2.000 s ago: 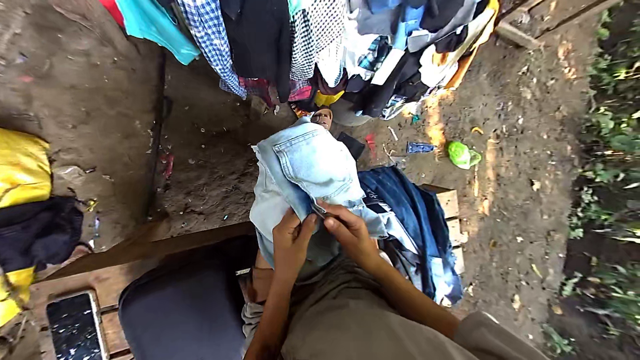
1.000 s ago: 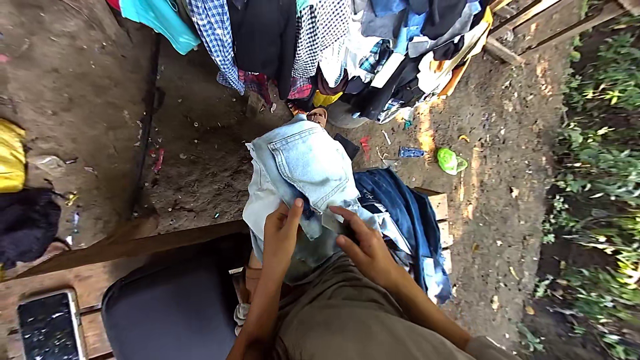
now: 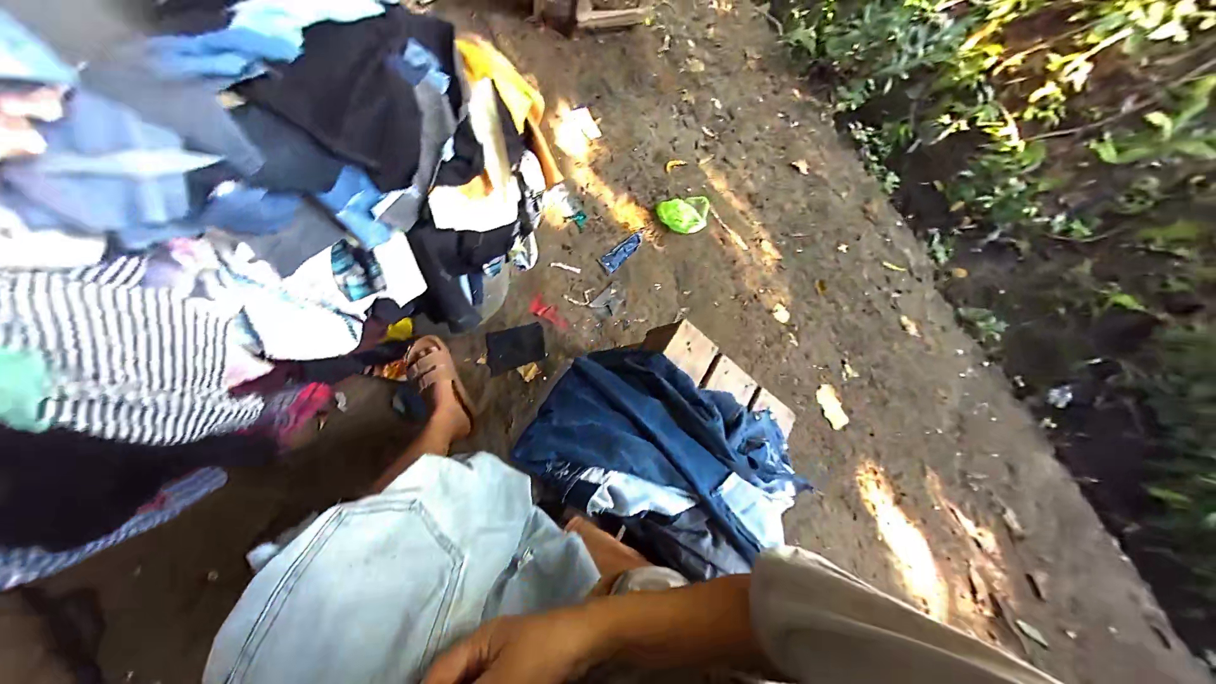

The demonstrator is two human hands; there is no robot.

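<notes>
Light blue denim (image 3: 380, 570) with a stitched pocket lies over my lap at the bottom of the head view. My right hand (image 3: 522, 651) rests at the lower edge of this denim; its fingers are cut off by the frame, so its grip does not show. My left hand is out of view. Just right of the light denim, a heap of dark blue jeans (image 3: 636, 418) lies on a slatted wooden crate (image 3: 693, 351). My sandalled foot (image 3: 439, 380) shows beyond the denim.
A large pile of mixed clothes (image 3: 313, 190) fills the upper left. On the dirt ground lie a green plastic bag (image 3: 682, 215), a blue wrapper (image 3: 620, 254) and a black scrap (image 3: 515, 349). Green plants (image 3: 1026, 171) border the right side. Part of a wooden frame (image 3: 608, 17) stands at the top.
The view has swung to the right. Both hands were together at the denim in the earlier frames; now only my right hand shows, and the phone and black seat are out of view.
</notes>
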